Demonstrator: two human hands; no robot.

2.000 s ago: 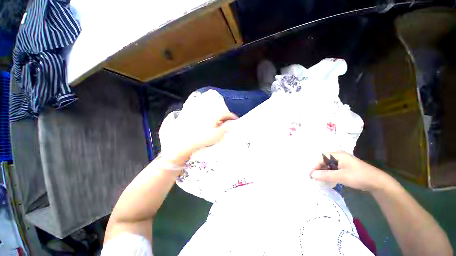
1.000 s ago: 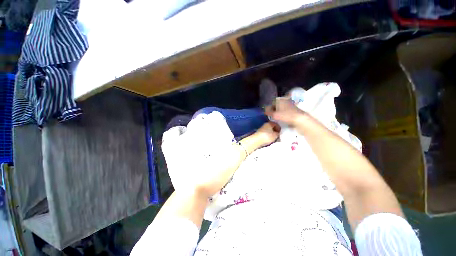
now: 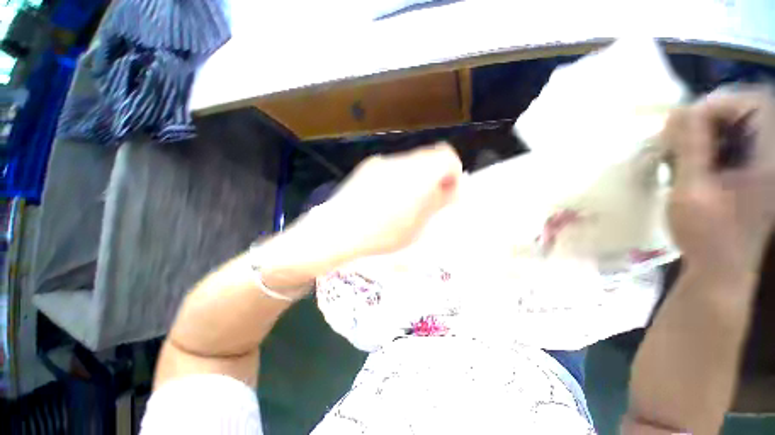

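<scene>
The white garment with red and pink flowers [image 3: 552, 289] is lifted and spread between my hands above my lap, partly overexposed and blurred. My left hand [image 3: 408, 195] is closed on its left part, with the fingers curled. My right hand [image 3: 718, 170] is raised at the right edge of the picture, blurred, and grips the garment's right edge. A small dark object, perhaps thread snips [image 3: 738, 140], shows in my right hand. No needle or thread can be made out.
A white-topped table [image 3: 323, 51] with a wooden drawer [image 3: 365, 106] stands in front. At left is a grey fabric-lined bin [image 3: 183, 229] with a striped garment [image 3: 153, 68] over its edge. A blue crate [image 3: 38, 127] is beyond it. The green floor shows below.
My hands, close together at the garment's far end a second ago, have moved apart. My right hand has risen to the right, lifting the cloth. The view has shifted.
</scene>
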